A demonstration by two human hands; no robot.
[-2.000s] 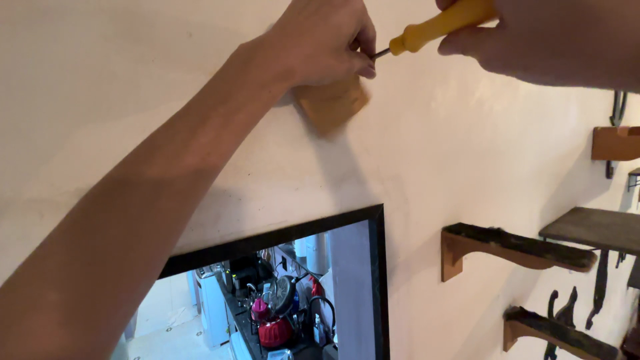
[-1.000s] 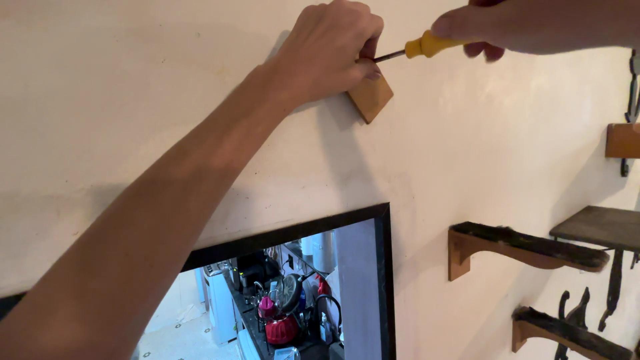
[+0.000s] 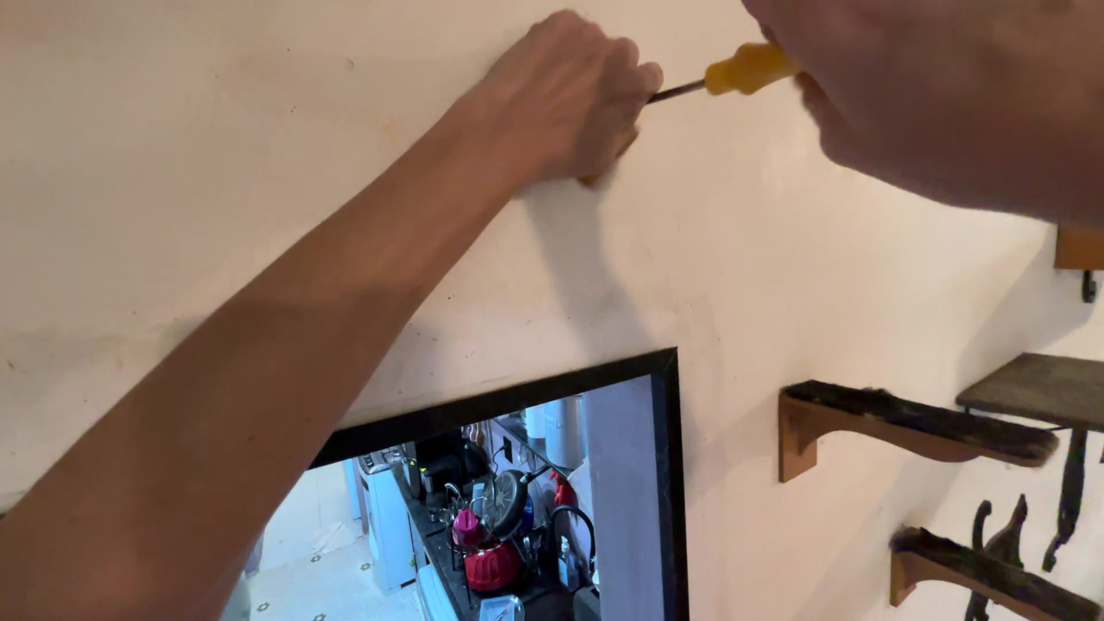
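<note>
My left hand (image 3: 578, 99) presses against the painted wall (image 3: 216, 172) above a black-framed opening, closed around a small wooden piece (image 3: 590, 180) that it mostly covers. At the upper right, my right hand (image 3: 940, 95) grips a screwdriver (image 3: 750, 69) by its yellow handle. The metal shaft points left and its tip is hidden at the fingers of my left hand. Whether the tip sits on a screw cannot be seen.
Below is the opening's black frame (image 3: 669, 448); through it show a red pot (image 3: 492, 565) and other kitchenware on a counter. Wooden brackets with dark, furry-looking tops (image 3: 914, 418) jut from the wall at right, near a dark shelf board (image 3: 1044, 388) and black hooks (image 3: 1069, 500).
The wooden piece, plainly visible below my left fingers before, is now mostly covered by that hand. My right hand has shifted on or around the screwdriver handle and shows larger in view.
</note>
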